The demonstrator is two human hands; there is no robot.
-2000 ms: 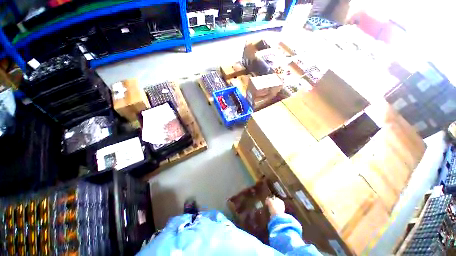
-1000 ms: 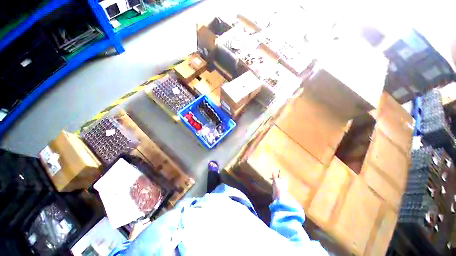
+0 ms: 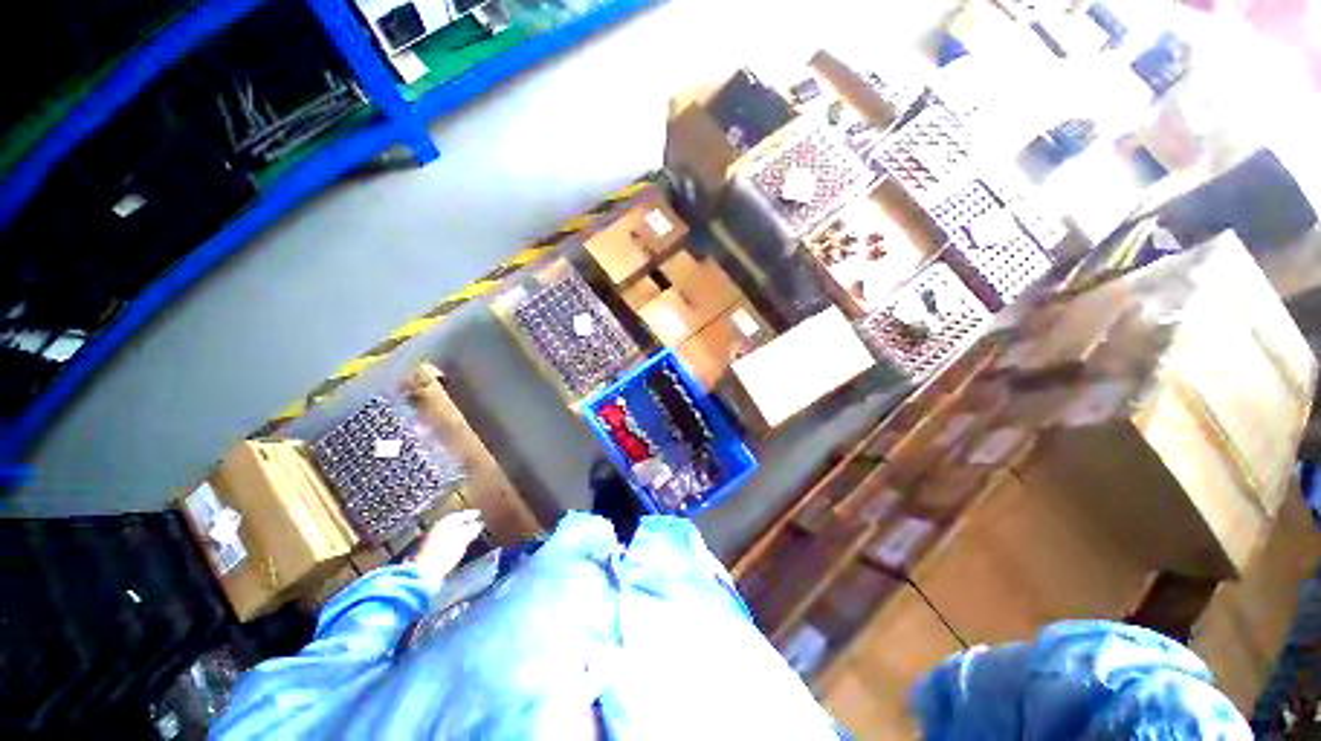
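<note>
My left hand [image 3: 449, 544] is at the lower left, fingers extended, beside a stack of component trays [image 3: 388, 452]; I see nothing held in it. My right hand is not in view; only the blue right sleeve shows at the lower right, over the large stacked cartons [image 3: 1000, 557]. A big brown carton [image 3: 1224, 413] rises at the right of that stack. The blue plastic bin [image 3: 669, 434] stands on the floor ahead, holding red and dark parts and clear bags.
A labelled brown carton [image 3: 268, 528] stands left of the trays. Another gridded tray [image 3: 575, 330] and small cartons [image 3: 695, 311] stand behind the bin. Open cartons of small components [image 3: 869, 246] stand farther back. Yellow-black floor edging [image 3: 478, 294] and blue shelving [image 3: 380, 73] lie beyond.
The view has turned and shifted. My right hand, earlier over the carton stack, has left the view. My left hand now shows clearly by the trays. The big carton's side now rises at the right.
</note>
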